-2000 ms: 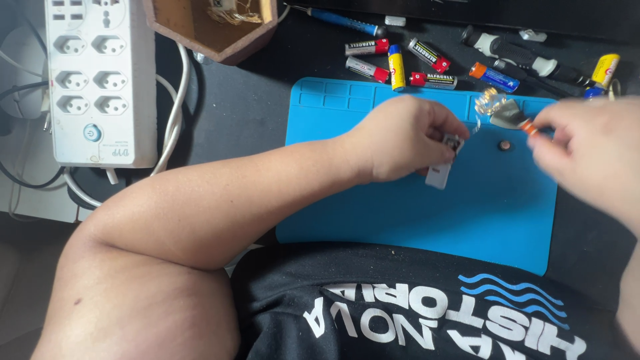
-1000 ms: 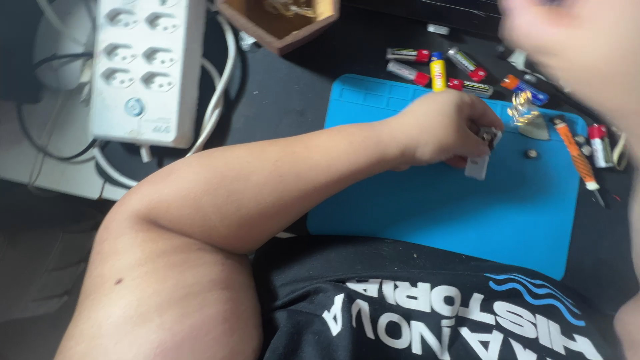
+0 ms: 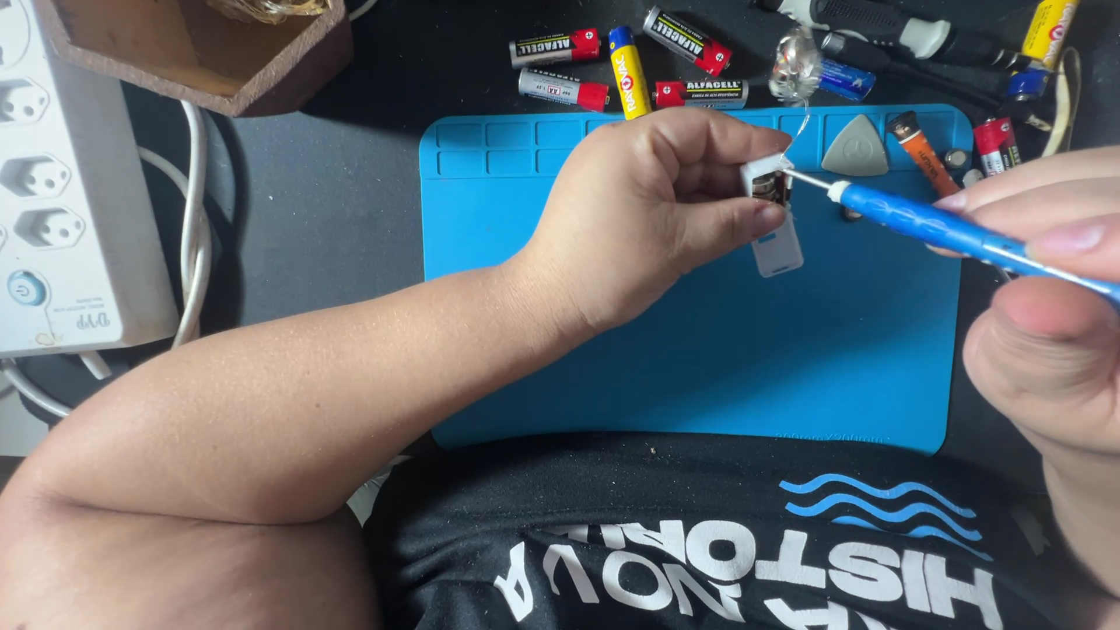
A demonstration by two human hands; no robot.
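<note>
My left hand (image 3: 647, 192) pinches a small white plastic battery case (image 3: 777, 249) between thumb and fingers, above the blue silicone work mat (image 3: 700, 350). Round metal parts show inside its opening. A thin wire runs from the case up to a coiled bundle of fine wire lights (image 3: 795, 66). My right hand (image 3: 1041, 236) grips a blue-handled screwdriver (image 3: 945, 229), whose tip meets the upper right edge of the opening. A grey triangular pick (image 3: 856, 147) and an orange-handled tool (image 3: 923, 156) lie on the mat's upper right. One small round object is partly hidden behind the screwdriver.
Several AA batteries (image 3: 556, 47) lie along the mat's far edge. Dark-handled tools (image 3: 875, 22) are at the upper right. A white power strip (image 3: 87, 219) with cables stands at left, beside a brown hexagonal box (image 3: 289, 70).
My right hand has left the orange-handled tool, which now lies on the mat, and holds a blue screwdriver against the case. My left hand still holds the case.
</note>
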